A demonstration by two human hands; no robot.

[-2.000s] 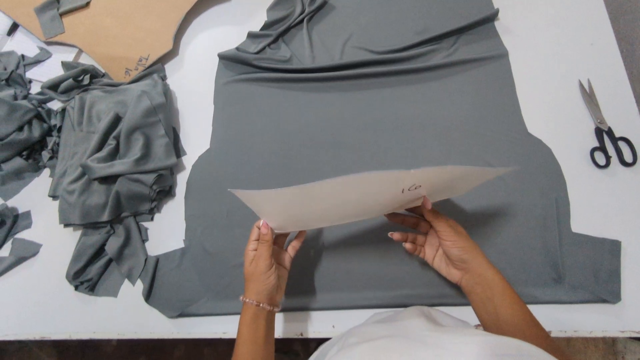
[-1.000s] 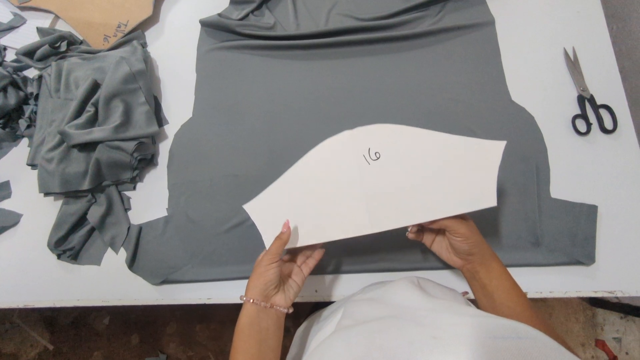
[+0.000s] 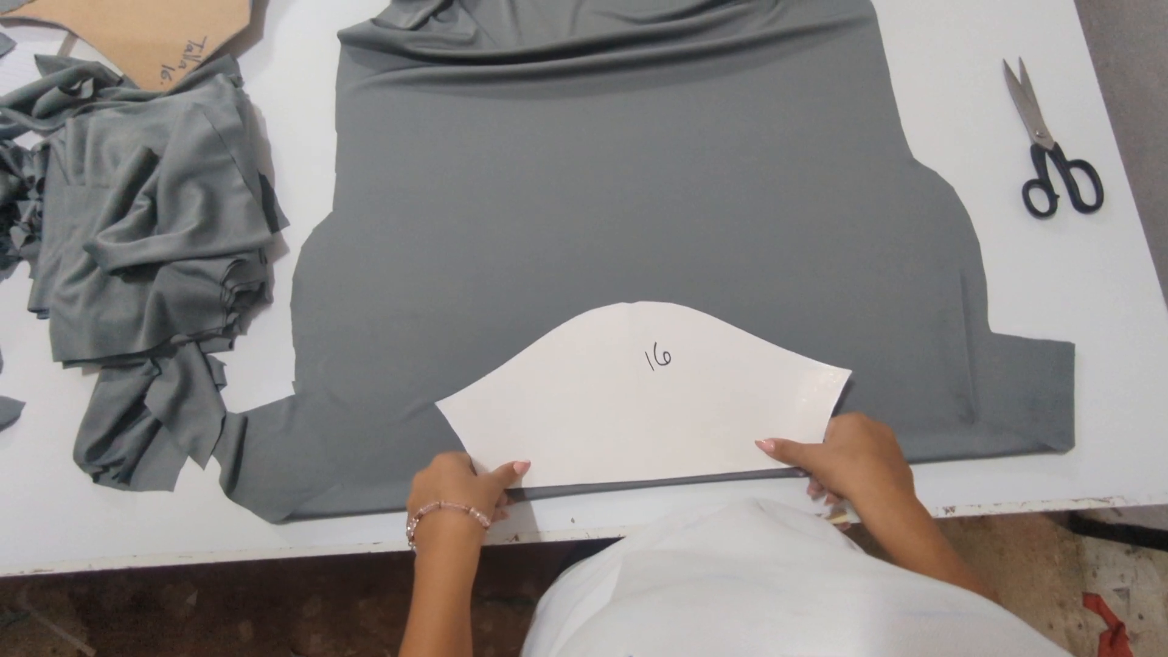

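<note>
A white sleeve pattern piece, marked with a handwritten number, lies on the grey fabric with its straight side close along the fabric's near edge. My left hand grips its lower left corner, thumb on top and the other fingers mostly hidden below. At its lower right corner, my right hand pinches it the same way, the fingertips partly under the edge. The fabric is spread over the white table, smooth near the pattern and gathered in folds at the far side.
Black-handled scissors rest at the right, blades slightly apart. A heap of grey fabric pieces lies at the left, touching the spread cloth. Behind it is a brown cardboard pattern with handwriting. The table's near edge runs just below my hands.
The pattern piece, held up and tilted over the fabric earlier, now lies flat at the fabric's near edge. Both hands have come down toward that edge with it.
</note>
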